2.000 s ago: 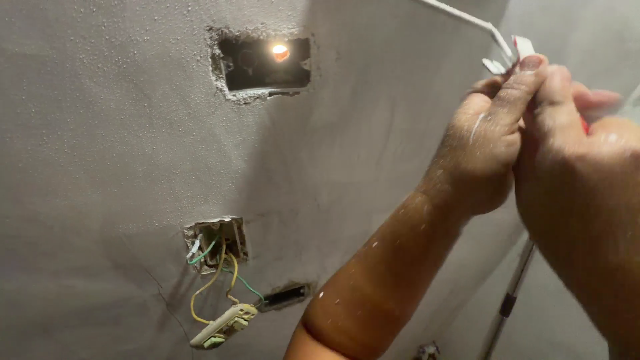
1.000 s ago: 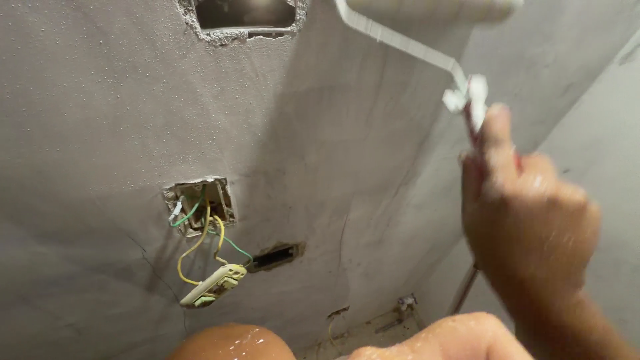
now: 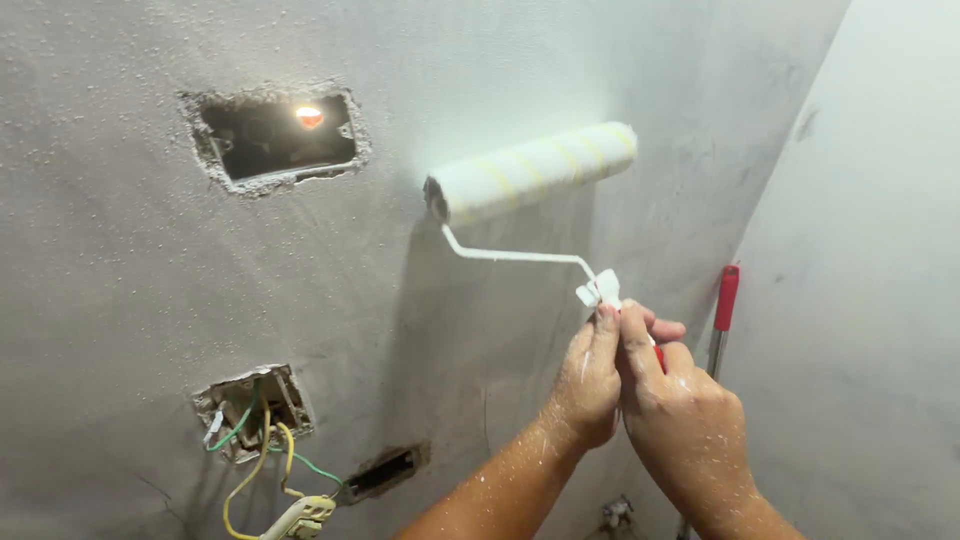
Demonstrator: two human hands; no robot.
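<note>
A paint roller [image 3: 532, 172] with a white, yellow-striped sleeve lies along the grey wall, right of the upper wall opening. Its bent white wire frame [image 3: 517, 256] runs down to a white plastic piece [image 3: 606, 289] at the top of the handle. Just below that piece, my left hand [image 3: 592, 379] grips the handle, thumb up. My right hand [image 3: 679, 397] closes around the same handle from the right, and a bit of red shows between its fingers. The rest of the handle is hidden by the hands. White specks dot both hands and forearms.
A rectangular opening [image 3: 277, 139] with a glowing spot sits upper left. Below, an electrical box [image 3: 255, 412] has yellow and green wires leading to a hanging fitting [image 3: 300, 517]. A narrow slot [image 3: 386, 471] lies beside it. A red-gripped metal pole [image 3: 726, 300] leans near the wall corner.
One second ago only one hand was seen on the handle; now both hold it. The roller, partly cut off at the top then, is now fully in view. The view has shifted.
</note>
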